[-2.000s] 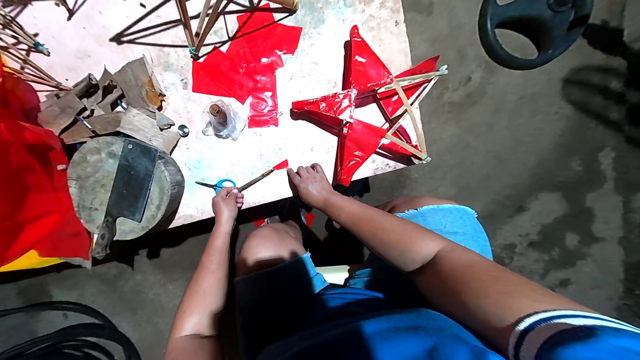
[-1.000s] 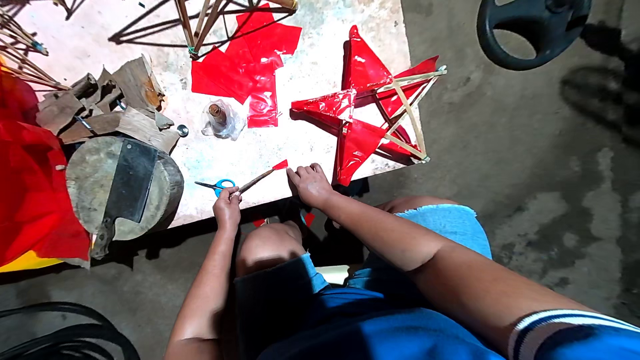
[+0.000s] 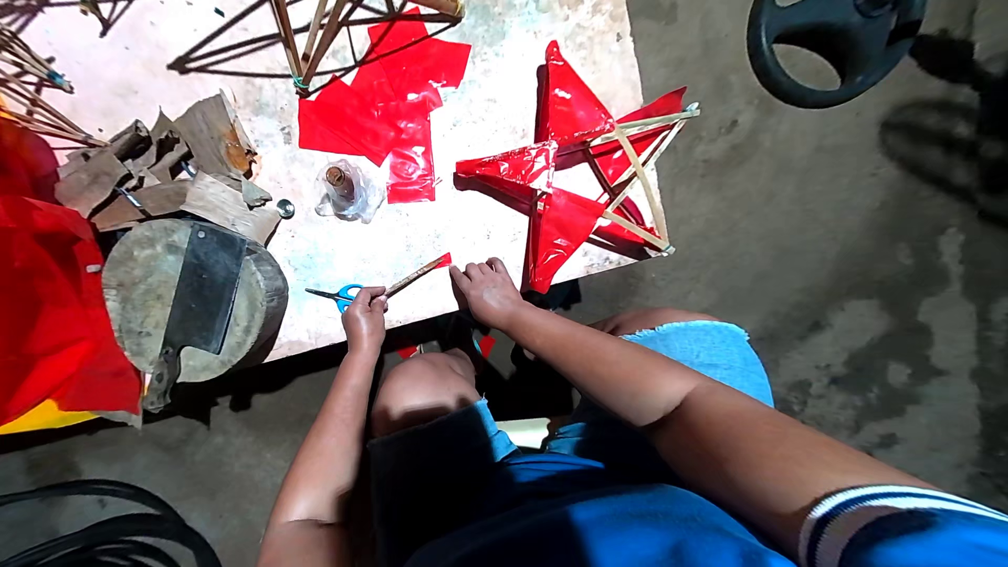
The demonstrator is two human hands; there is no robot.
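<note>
My left hand (image 3: 365,317) grips the lower end of a thin stick (image 3: 412,277), whose far end bears a small red tip (image 3: 444,259). Blue-handled scissors (image 3: 343,297) lie against the fingers of that hand. My right hand (image 3: 487,293) rests at the table's front edge just right of the red tip, fingers bent; whether it holds anything is hidden. Beyond it lies a star frame of wooden strips (image 3: 644,173), partly covered with shiny red plastic film (image 3: 573,228). Cut red film pieces (image 3: 394,102) lie farther back, near a plastic-wrapped lump with a brown top (image 3: 339,183).
A cleaver (image 3: 206,287) lies on a round wooden block (image 3: 134,295) at left, beside brown scraps (image 3: 157,185) and a large red sheet (image 3: 47,307). More stick frames (image 3: 315,39) stand at the back of the table (image 3: 504,94). A black steering wheel (image 3: 835,79) is at upper right.
</note>
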